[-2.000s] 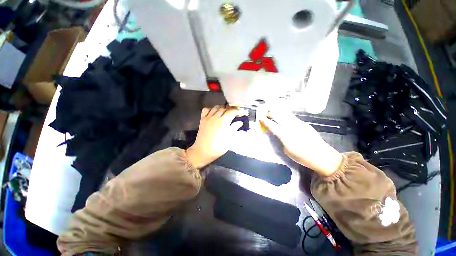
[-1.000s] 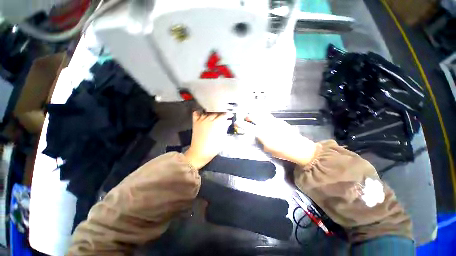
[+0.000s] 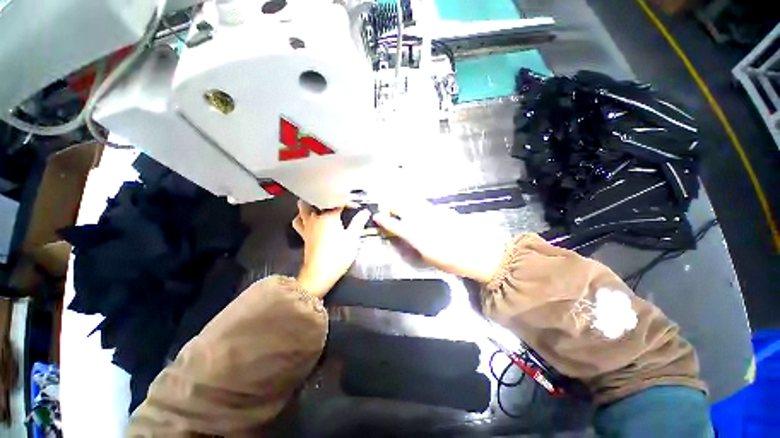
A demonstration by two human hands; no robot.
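Observation:
My left hand (image 3: 325, 244) is under the front of the white sewing machine head (image 3: 257, 111), its fingertips pressed on a small black piece (image 3: 359, 216) at the needle area. My right hand (image 3: 440, 239) reaches to the same spot from the right, fingertips close to the left ones. Glare and the fingers hide the needle and most of the piece. A narrow black zipper strip (image 3: 479, 201) with a pale line lies right of the machine head. Two flat black fabric strips lie in front of my hands, a nearer one (image 3: 415, 372) and a farther one (image 3: 389, 295).
A heap of black cut pieces (image 3: 154, 265) lies left. A shiny pile of black zippered pieces (image 3: 611, 162) lies right, with a thin black cord trailing. Red-handled snips (image 3: 537, 374) lie by my right sleeve. A blue bin (image 3: 748, 393) stands beyond the table's right edge.
The view has turned, so the machine head and table sit further left in the picture and more of the machine's back shows. Both hands remain at the needle area; the strips lie as before.

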